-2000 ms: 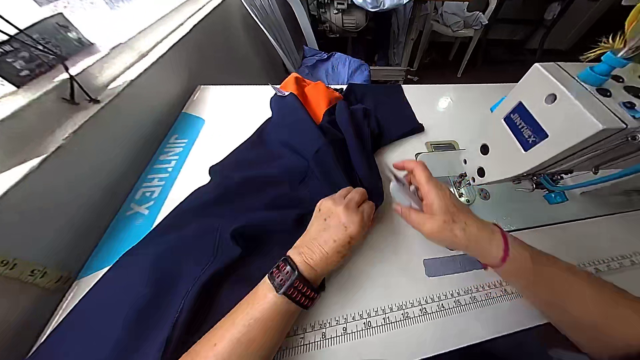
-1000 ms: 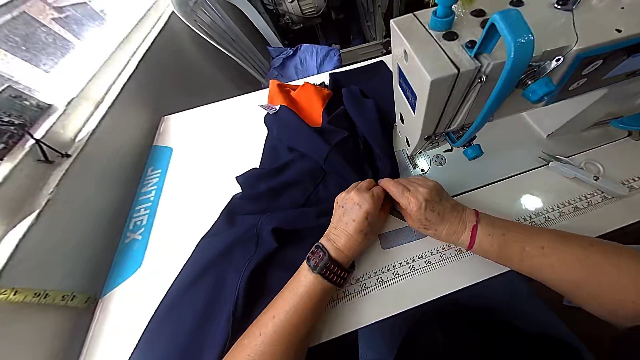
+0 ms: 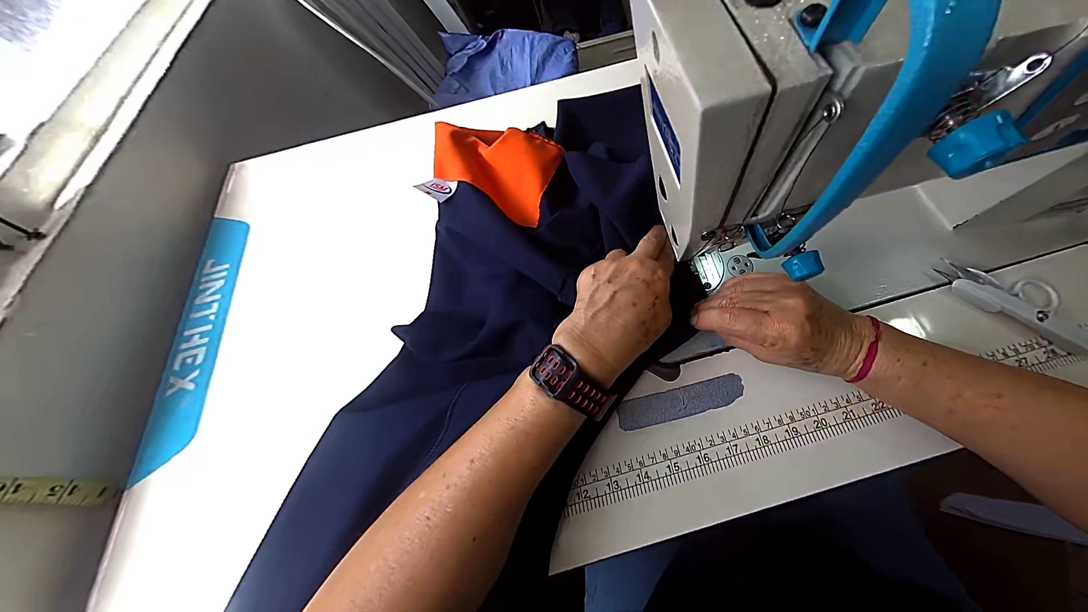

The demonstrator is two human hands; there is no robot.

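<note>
A navy fabric garment (image 3: 501,280) with an orange piece (image 3: 501,166) and a small white label (image 3: 437,189) lies across the sewing table, its right edge at the sewing machine head (image 3: 722,110). My left hand (image 3: 625,297) presses on the garment just left of the needle area, its index finger stretched toward the machine. At the garment's edge, in front of the needle plate (image 3: 710,272), my right hand (image 3: 778,323) pinches the cloth between thumb and fingers. The machine head partly hides the fabric, and the needle cannot be made out.
Thread snips (image 3: 1016,302) lie on the table at the right. A printed ruler strip (image 3: 731,442) runs along the front edge, with a grey patch (image 3: 680,402) behind it. A blue cloth (image 3: 506,64) lies beyond the far edge. The machine's blue guard (image 3: 901,110) overhangs my right hand.
Two seconds ago my right hand held scissors or snips, blurred, apart from the cloth; one second ago both hands met at the garment's edge. Now they are apart, beside the needle area. The view has shifted closer.
</note>
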